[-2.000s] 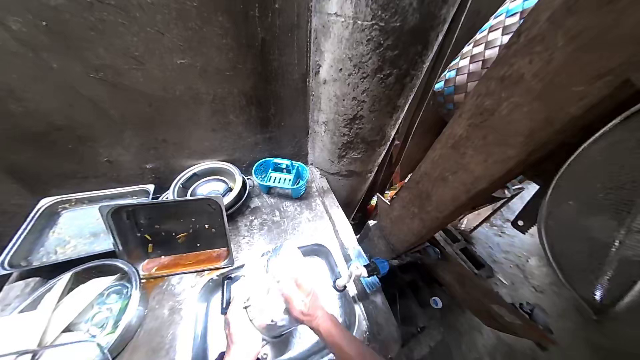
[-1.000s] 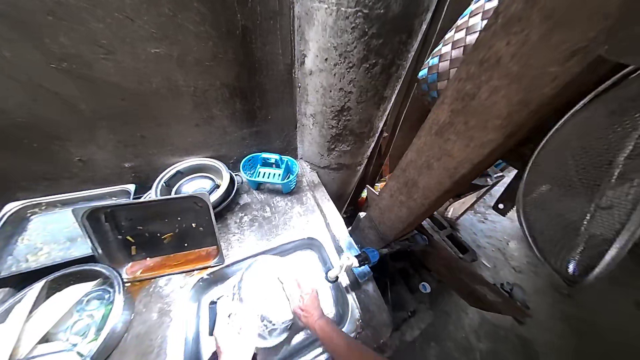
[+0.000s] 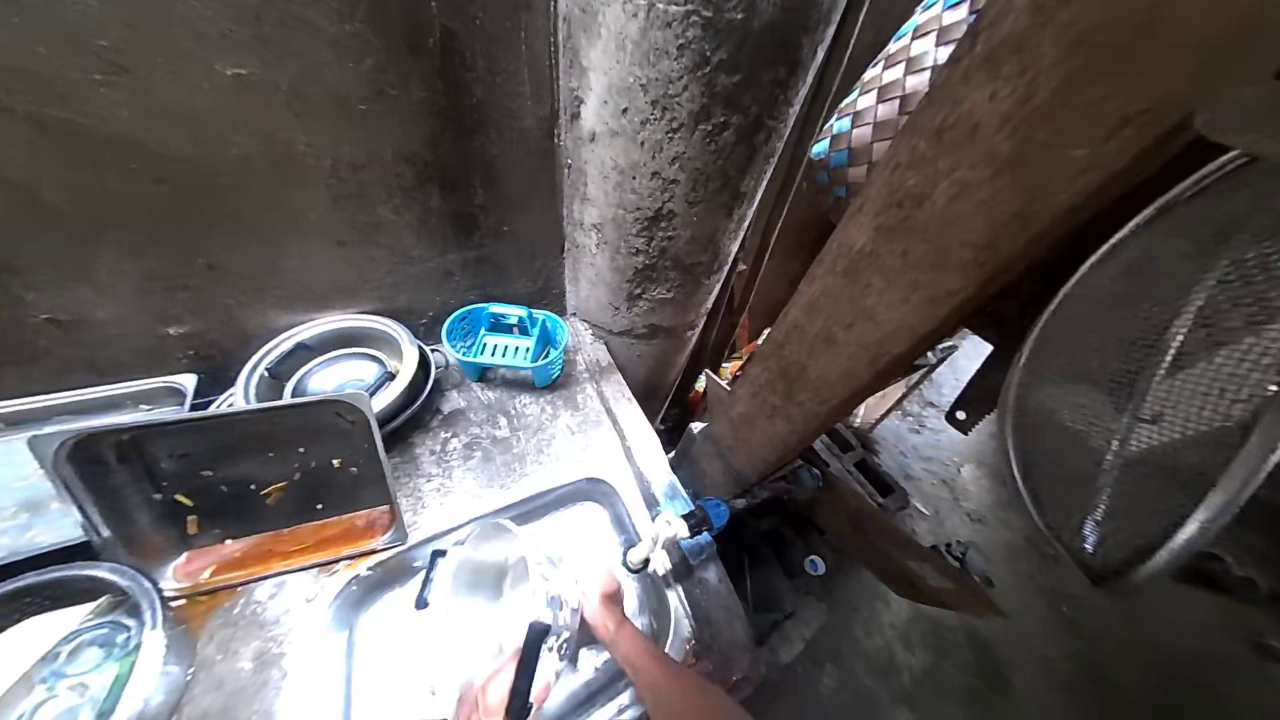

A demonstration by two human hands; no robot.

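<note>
Both of my hands are over the metal sink (image 3: 590, 492), where glare washes out much of the detail. My right hand (image 3: 603, 605) is beside the tap (image 3: 657, 545), its fingers lost in the brightness near shiny metal items. Low in the basin, my left hand (image 3: 492, 692) is next to a black handle (image 3: 527, 670); whether it grips the handle is unclear. A shiny, pale pot or bowl (image 3: 490, 565) with a black side handle (image 3: 430, 579) is in the sink, left of my right hand.
A deep tray (image 3: 225, 455) with orange liquid and food scraps stands left of the sink. Behind are stacked metal bowls (image 3: 330, 340) and a blue plastic basket (image 3: 505, 345). A basin (image 3: 150, 640) is at lower left. A wooden post (image 3: 880, 270) and large mesh sieve (image 3: 1150, 400) are right.
My left hand has moved lower in the sink. The round, pale item between my hands has given way to a tilted shiny vessel and a visible black handle.
</note>
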